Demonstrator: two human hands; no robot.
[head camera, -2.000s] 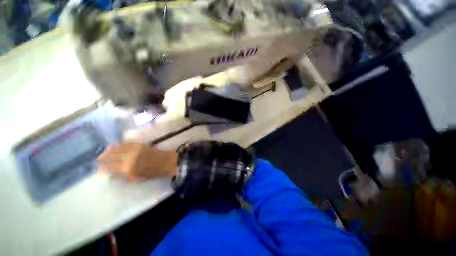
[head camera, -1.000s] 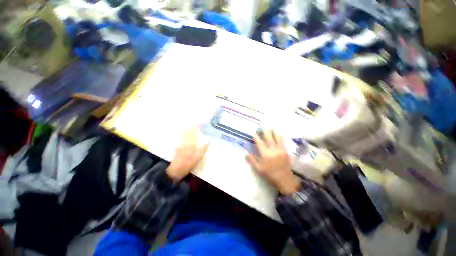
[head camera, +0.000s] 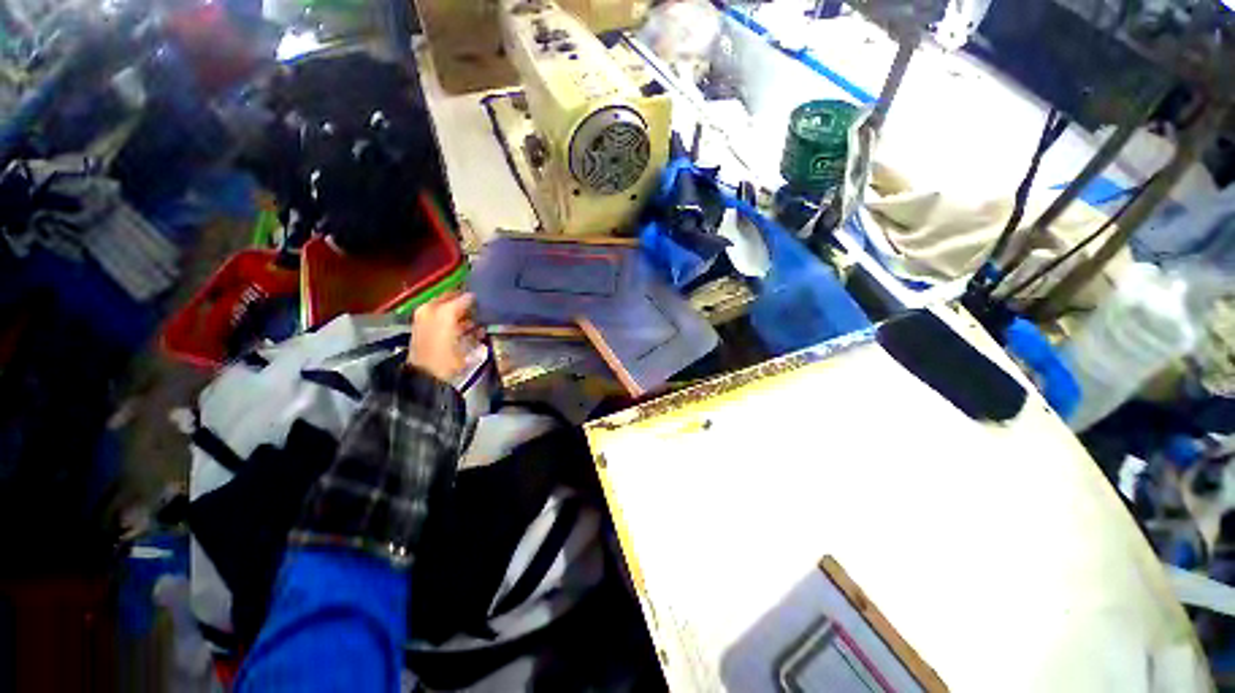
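Note:
My left hand (head camera: 447, 339) is at the lower left corner of a grey-blue template (head camera: 553, 271) with a dark rectangular outline, its fingers closed at the sheet's edge. This template lies over other sheets left of the table. A second template (head camera: 657, 341) with an orange-brown strip sticks out at its right, angled. Another template (head camera: 799, 657), with a slot outline, a red line and a brown strip, lies on the white table, cut off by the bottom edge. My right hand is out of the picture.
The white table (head camera: 867, 474) has a worn yellowish edge. A black rounded slab (head camera: 955, 363) lies at its far corner. A cream sewing machine (head camera: 596, 149) stands behind the templates. Red baskets (head camera: 379, 264) stand at left. Grey and black fabric (head camera: 305, 393) lies below my left forearm.
The view has swung left. My left hand has left the template on the table and moved to the spare templates. My right hand has gone out of view.

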